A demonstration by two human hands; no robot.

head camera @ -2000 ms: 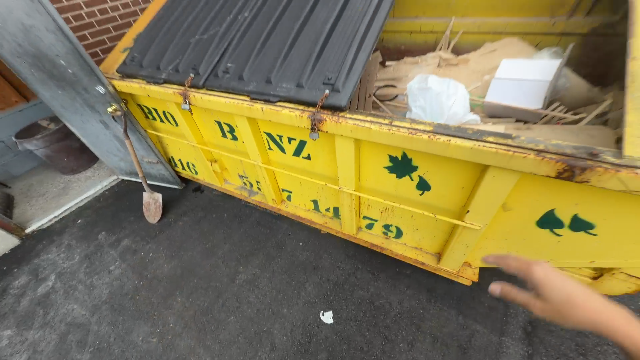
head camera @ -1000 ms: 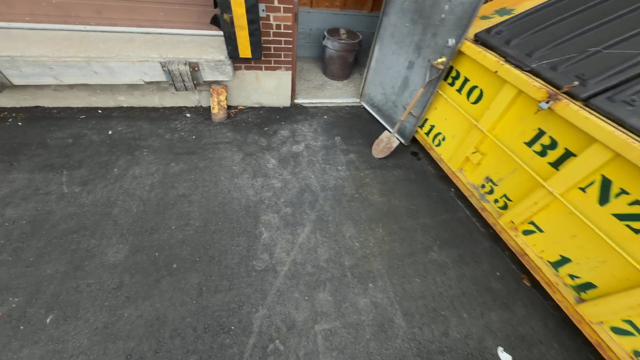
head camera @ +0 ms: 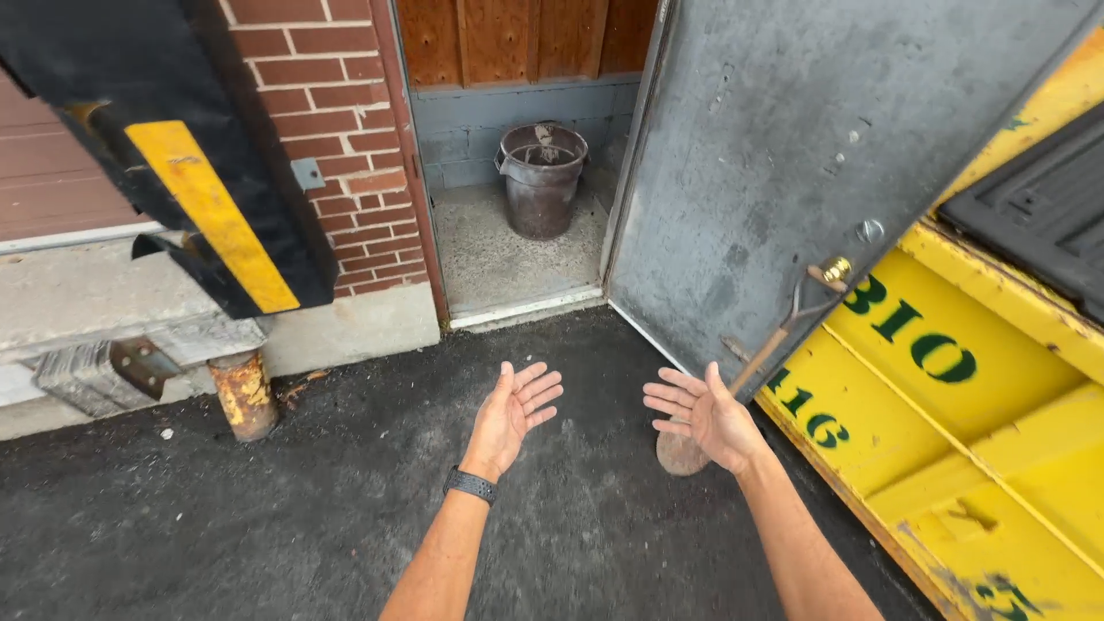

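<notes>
Palm inward and fingers spread, my left hand (head camera: 514,414) is held over the dark asphalt (head camera: 345,517) with nothing in it; a dark band circles its wrist. My right hand (head camera: 703,412) faces it, also empty, with its fingers apart. Behind the right hand a shovel (head camera: 763,355) leans against the grey metal door (head camera: 742,172), its handle by the brass knob (head camera: 835,270) and its blade on the ground, partly hidden by that hand. Past the doorway, a dirty brown plastic bin (head camera: 542,194) stands on the concrete floor.
The door stands open beside a yellow metal dumpster (head camera: 1035,431) with a black lid (head camera: 1035,190) on the right. At left are a brick wall (head camera: 345,112), a black dock pad with a yellow stripe (head camera: 216,216) and a rusty yellow bollard (head camera: 244,395). A raised sill (head camera: 530,309) crosses the doorway.
The view has swung left from the dumpster and come nearer the doorway. Both hands are now in view; one second ago neither was, and two seconds ago one hand showed at lower right.
</notes>
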